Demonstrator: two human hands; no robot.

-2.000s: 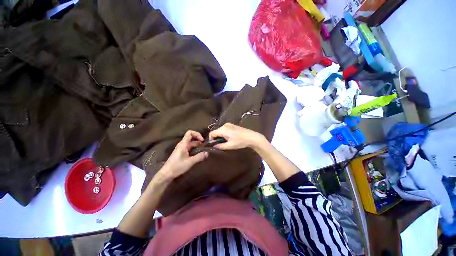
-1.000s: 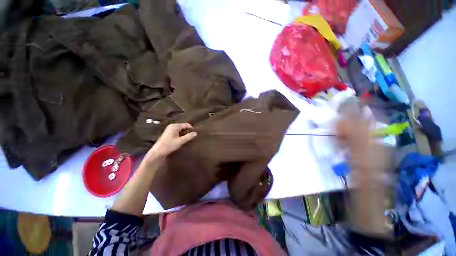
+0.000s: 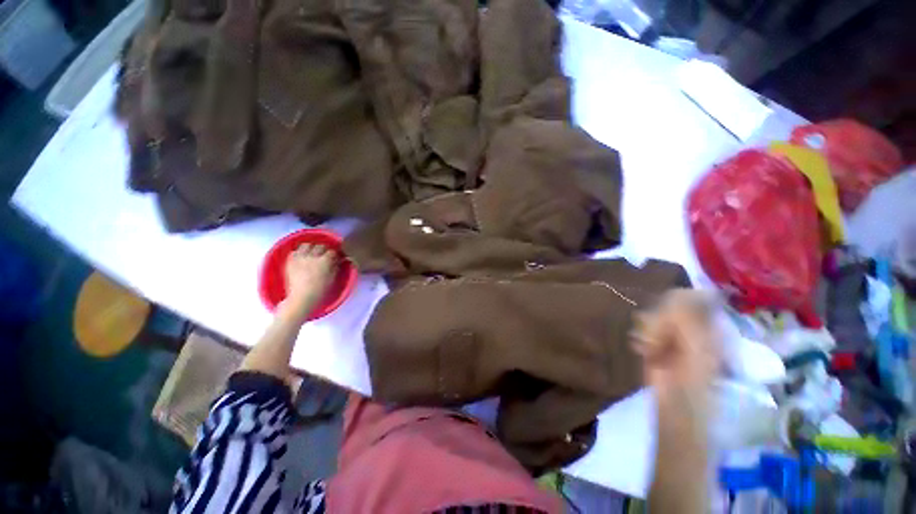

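Observation:
The dark brown coat (image 3: pixel 502 326) lies over the table edge in front of me, with pale basting lines and two pale buttons (image 3: pixel 421 226) on it. My left hand (image 3: pixel 312 270) is inside the red button bowl (image 3: pixel 339 298), fingers down; the fingertips and whatever they touch are hidden. My right hand (image 3: pixel 678 336) is raised at the right end of the coat, blurred, with the fingers seemingly bunched; I cannot tell what is in it. No needle or thread can be made out.
More brown coat cloth (image 3: pixel 271 110) covers the table's back left. Red plastic bags (image 3: pixel 755 231) with a yellow piece (image 3: pixel 816 186) lie at the right. Below them are white clutter, a yellow-green tool (image 3: pixel 854 445) and a blue object (image 3: pixel 768 480). An orange round seat (image 3: pixel 110 313) shows below left.
My left hand has left the coat and gone into the red bowl. My right hand swung out to the right and is now back near the coat's right end. The view has shifted left.

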